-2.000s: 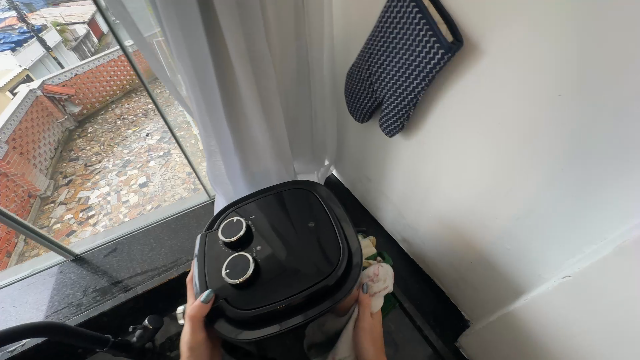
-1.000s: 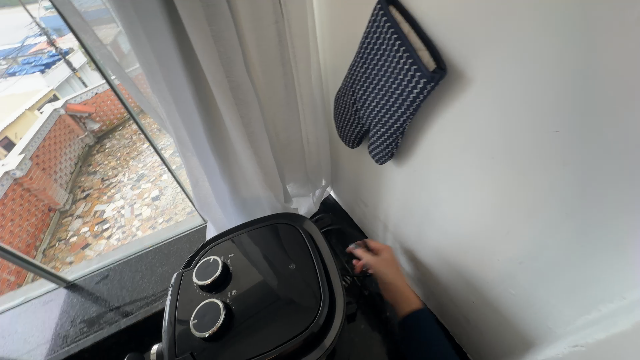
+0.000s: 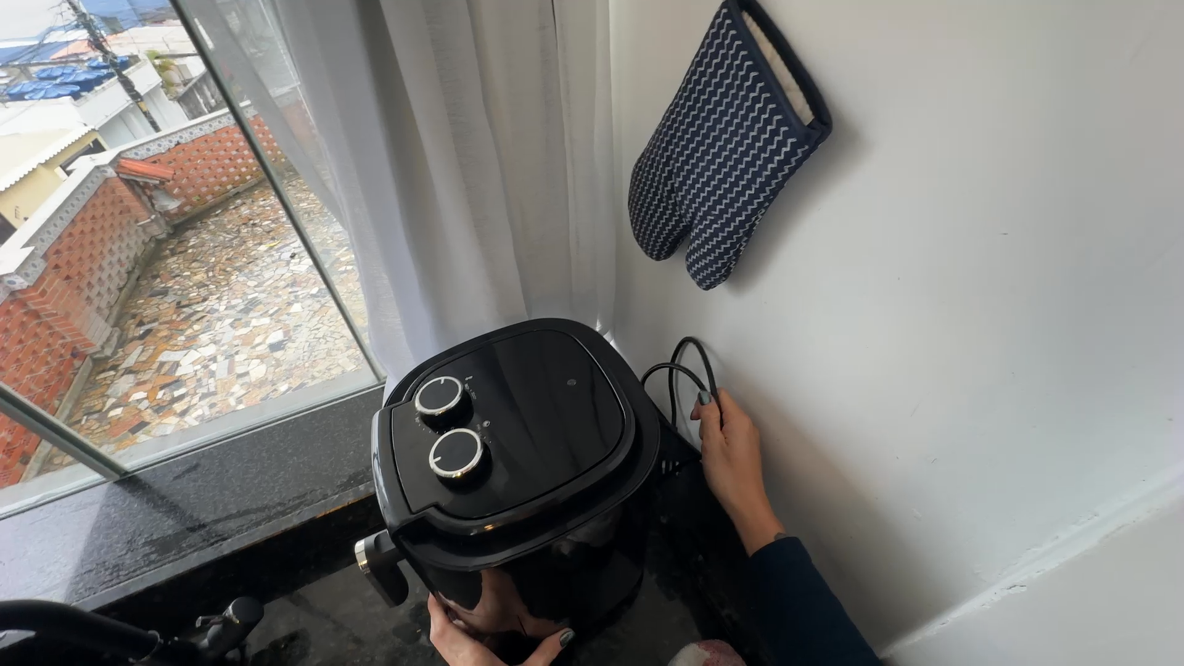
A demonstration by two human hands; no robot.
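A black air fryer (image 3: 518, 435) with two silver-rimmed knobs stands in the corner by the window, its drawer handle (image 3: 381, 566) facing left. My left hand (image 3: 486, 634) rests against its lower side near the bottom edge, thumb and fingers apart. To the right of the fryer, my right hand (image 3: 733, 453) grips a looped black power cord (image 3: 694, 356) beside the wall. The ends of the cord are hidden behind the fryer and in the hand.
A navy patterned oven mitt (image 3: 726, 139) hangs on the white wall above. A white curtain (image 3: 490, 185) falls behind the fryer. At the lower left is a black faucet (image 3: 74, 624), below the dark stone window sill (image 3: 213, 495). Part of a pinkish cloth (image 3: 708, 653) shows at the bottom.
Both hands held the fryer's sides at first. My right hand has since let go and now lifts the black cord in a loop. A cloth was by my right hand earlier.
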